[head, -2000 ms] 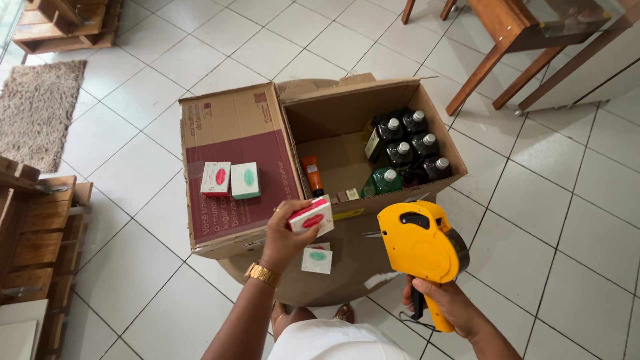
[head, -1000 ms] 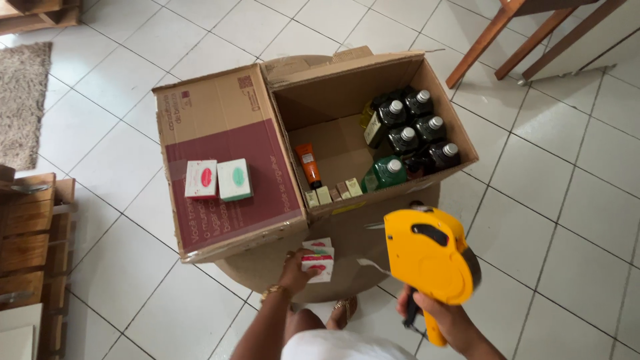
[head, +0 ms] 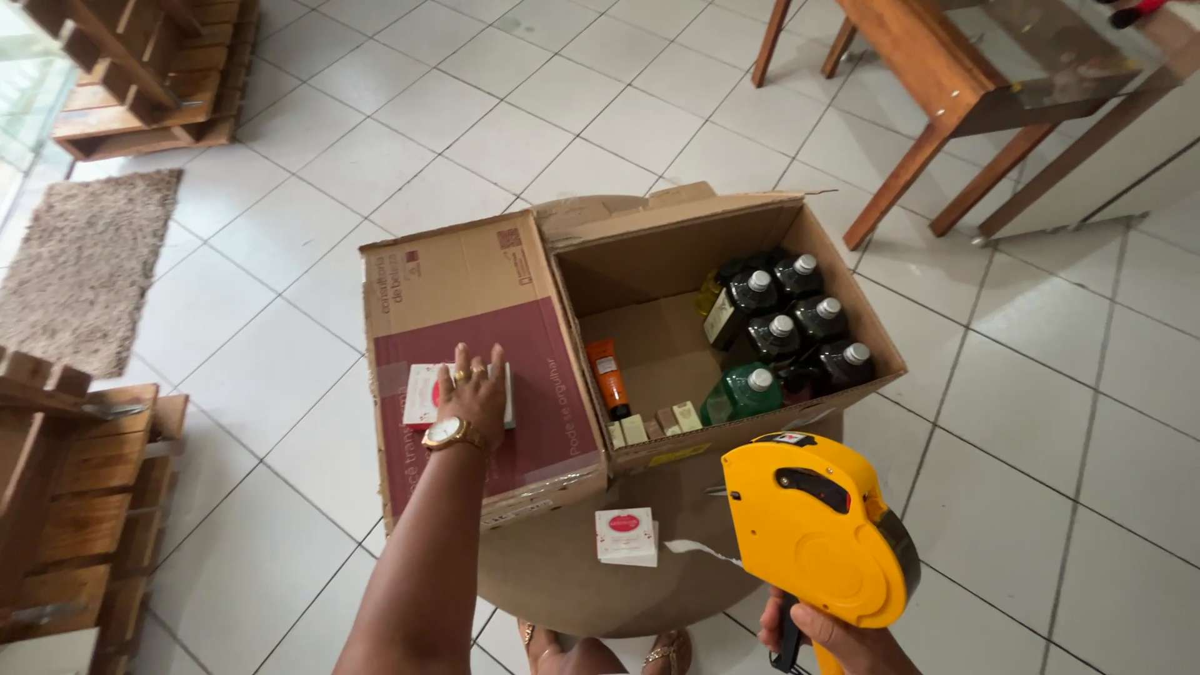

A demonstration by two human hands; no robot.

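Note:
My left hand (head: 473, 398), wearing rings and a gold watch, reaches over the closed cardboard box and rests on a white and green small box (head: 508, 398); whether it grips it is hidden. Beside it lies a white and red small box (head: 422, 396). My right hand (head: 816, 633) holds a yellow price labeling gun (head: 816, 534) by its handle, with a strip of label paper (head: 703, 548) trailing from it. Between the hands, a small stack of white and red boxes (head: 623, 536) lies on the round table (head: 553, 572).
The open cardboard box (head: 750, 441) holds dark bottles with silver caps (head: 781, 337), a green bottle (head: 745, 394), an orange tube (head: 608, 377) and several tiny cartons (head: 661, 422). A wooden table (head: 937, 84) stands at upper right, pallet furniture (head: 94, 506) at left.
My left hand has moved from the small boxes on the round table up to those on the closed cardboard box. The labeling gun remains in my right hand.

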